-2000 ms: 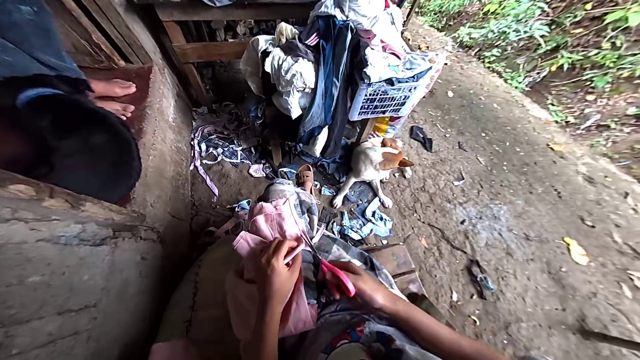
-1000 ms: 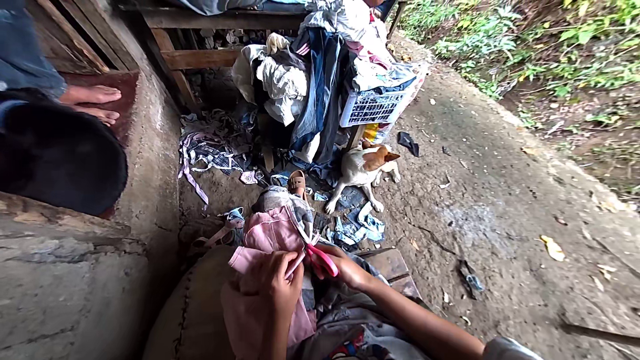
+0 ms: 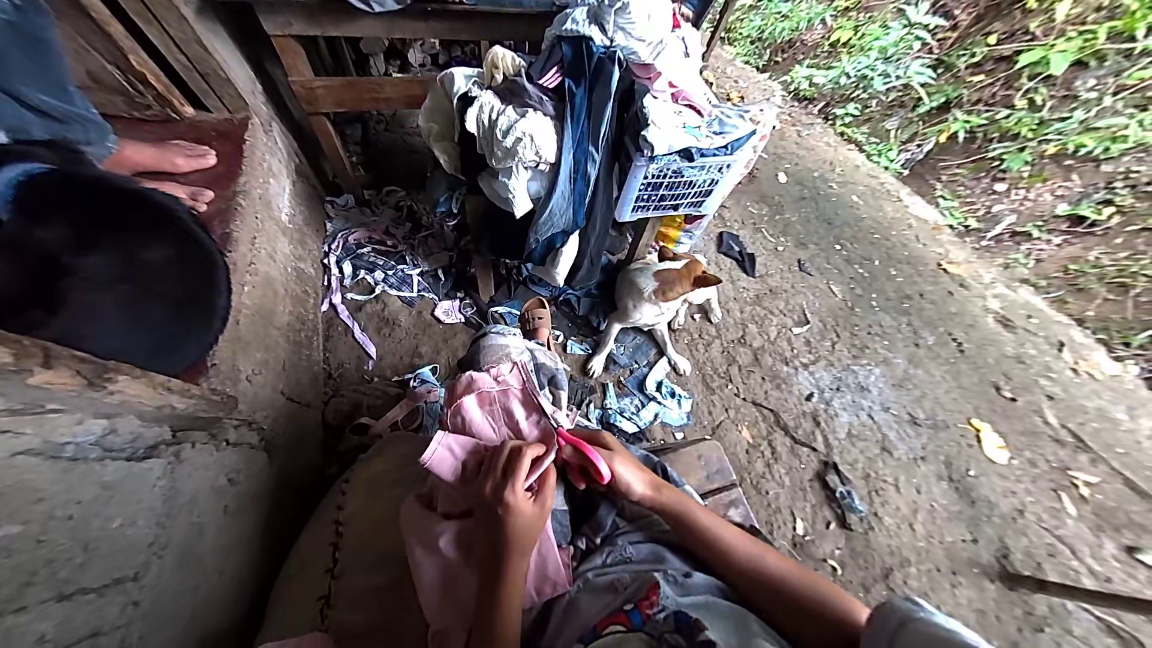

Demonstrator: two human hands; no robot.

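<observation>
Pink cloth (image 3: 490, 409) lies over my lap, with its upper part spread toward my knee. My left hand (image 3: 515, 490) pinches an edge of it between thumb and fingers. Just to the right, my right hand (image 3: 612, 468) holds scissors with pink handles (image 3: 585, 454). Their blades point up and away along the right edge of the cloth; how far apart they are is hard to tell. A brown sandal (image 3: 536, 319) shows beyond my knee.
A white and brown dog (image 3: 652, 292) sits ahead, near blue cloth scraps (image 3: 643, 405). Behind it stand a white plastic basket (image 3: 675, 187) and heaped clothes (image 3: 576, 153). Another person's bare feet (image 3: 171, 157) and a dark rounded object (image 3: 108, 261) are at left. A stuffed sack (image 3: 360, 540) lies beside me.
Both hands and the scissors stay close together at the pink cloth. The scissors' blades looked more spread one second ago. The dog's head has turned to the right.
</observation>
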